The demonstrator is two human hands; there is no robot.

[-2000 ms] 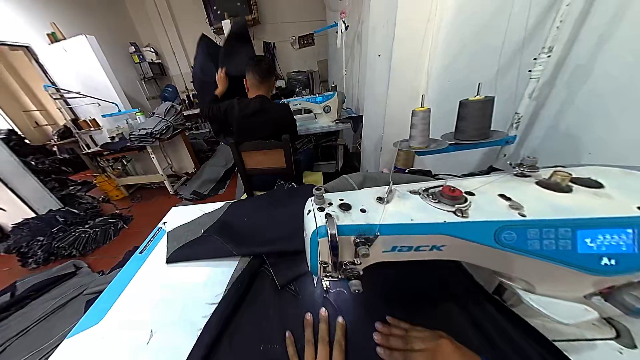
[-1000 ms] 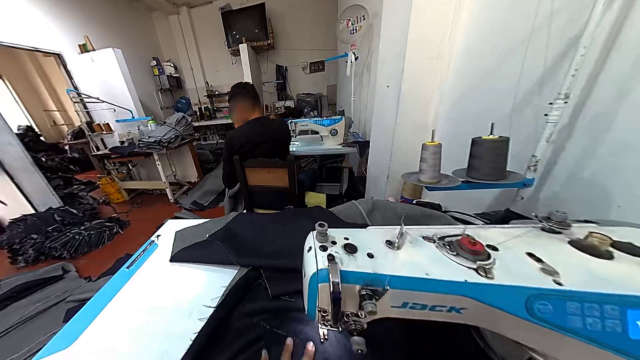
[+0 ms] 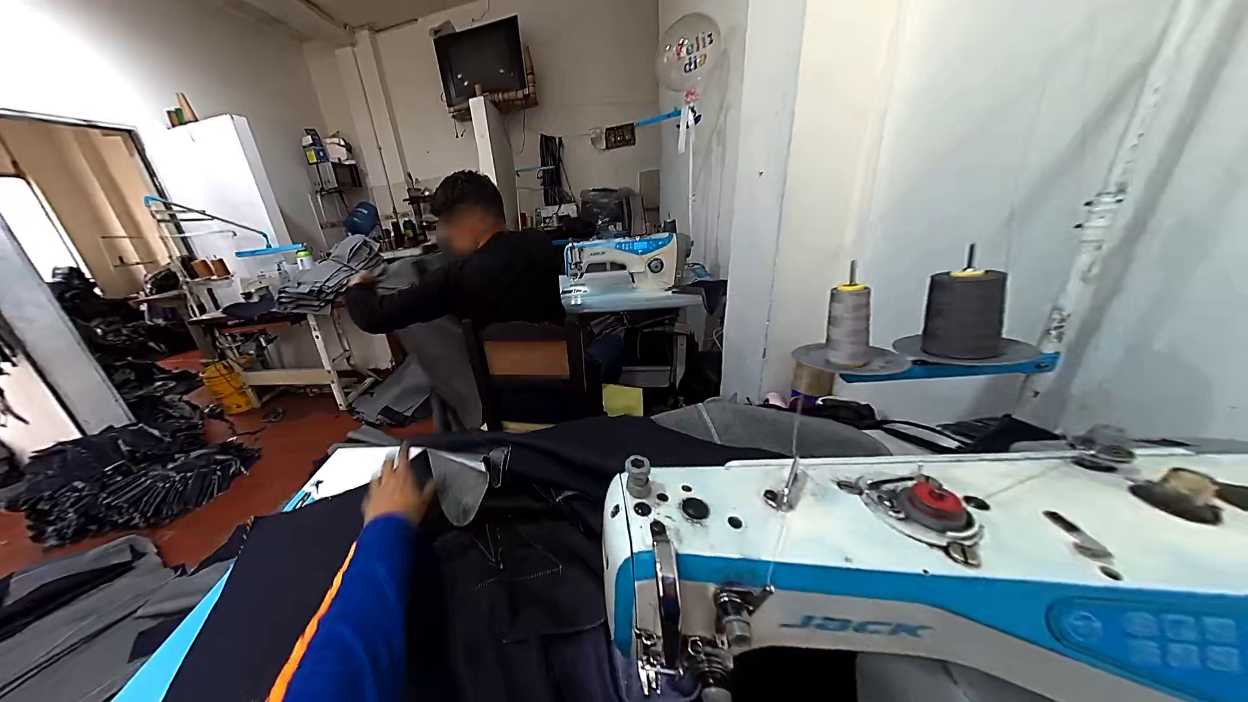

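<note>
My left hand (image 3: 398,490), in a blue sleeve with an orange stripe, reaches to the far edge of the white table and grips a turned-over edge of dark denim fabric (image 3: 526,575), whose grey underside shows. The dark cloth spreads over the table to the left of a white and blue Jack sewing machine (image 3: 877,585) and runs behind its head. White stitching shows on the cloth. The needle area (image 3: 651,663) is at the bottom of the view. My right hand is out of view.
Two thread cones (image 3: 963,314) stand on a blue holder behind the machine. A co-worker (image 3: 507,263) sits ahead on a wooden chair (image 3: 526,359), an arm stretched toward piled grey pieces (image 3: 336,275). Bundled dark cloth (image 3: 127,478) lies on the red floor at left.
Both hands were flat on the cloth by the needle two seconds ago; my left hand has moved to the cloth's far left edge, and the right has left the view. The co-worker has turned left.
</note>
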